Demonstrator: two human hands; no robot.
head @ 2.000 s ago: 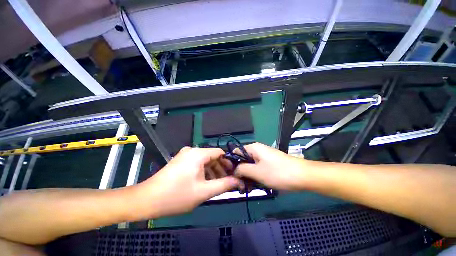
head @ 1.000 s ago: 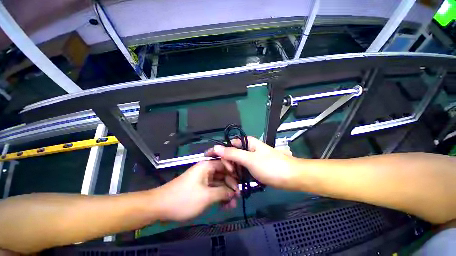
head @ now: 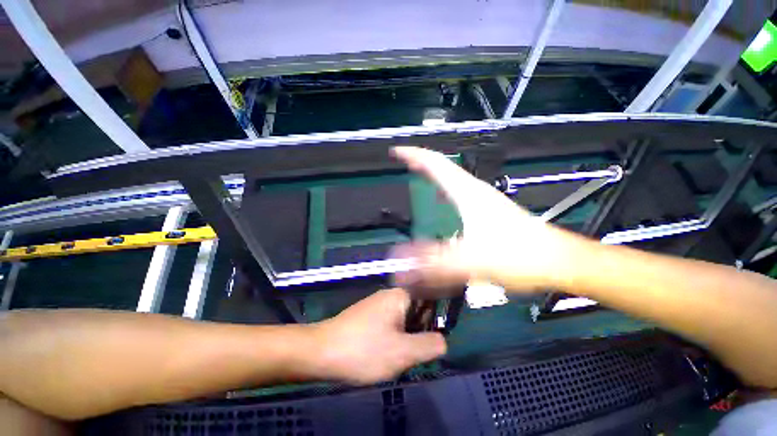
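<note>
My left hand [head: 371, 336] is low in the middle, with its fingers closed around a dark bundle of black cable [head: 420, 315]. Most of the cable is hidden by my hands. My right hand [head: 477, 234] is blurred, above and to the right of my left hand. Its fingers are spread and I see nothing held in it. The black perforated TV panel [head: 562, 387] lies along the bottom edge, nearest my body.
A black frame with silver edges [head: 341, 157] crosses behind my hands, with dark foam pads [head: 281, 221] beyond it. A yellow roller rail [head: 111, 243] is at the left. A white-faced small piece [head: 486, 294] is right of my hands. A green-lit screen [head: 761, 49] shows top right.
My right hand has let go of the cable, opened and moved up and right. The cable loop that stood above my fingers no longer shows. My left hand stays low with the bundle.
</note>
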